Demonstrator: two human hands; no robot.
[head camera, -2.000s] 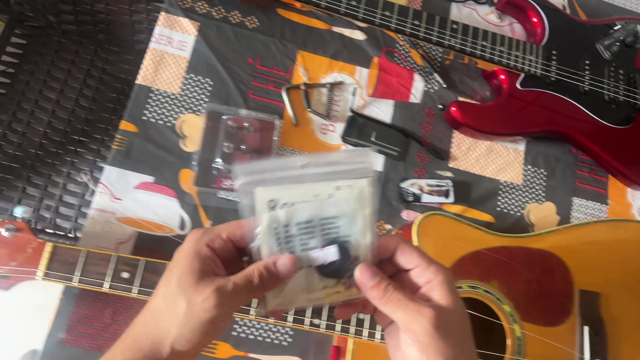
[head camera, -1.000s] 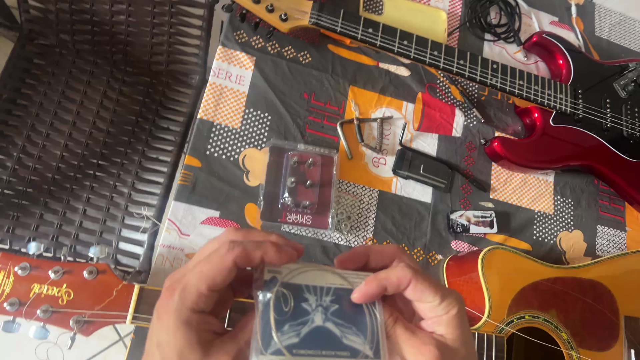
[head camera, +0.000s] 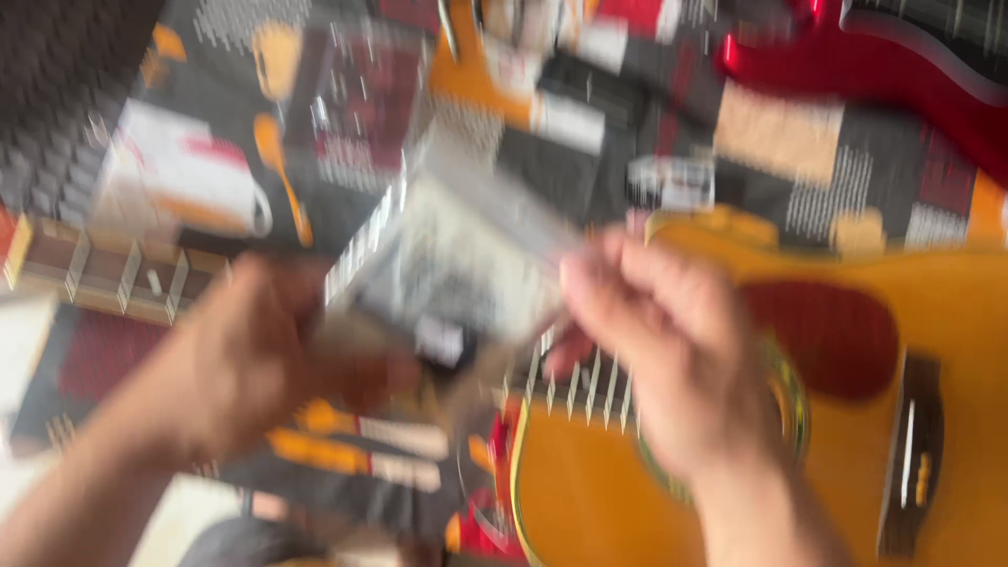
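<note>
Both hands hold a clear plastic packet, tilted and blurred, with printed paper inside and a small white sticker near its lower edge. My left hand grips its lower left side. The fingers and thumb of my right hand hold its right edge. Under the packet and hands runs the neck of an acoustic guitar, whose orange-yellow body lies at the lower right.
A clear case with dark red backing lies on the patterned tablecloth beyond the packet. Nearby are a black object and a small black-and-white item. A red electric guitar lies upper right, a woven dark surface upper left.
The packet has turned from its side with a picture and coiled string to its printed paper side, and is now tilted. The view has shifted closer and is blurred.
</note>
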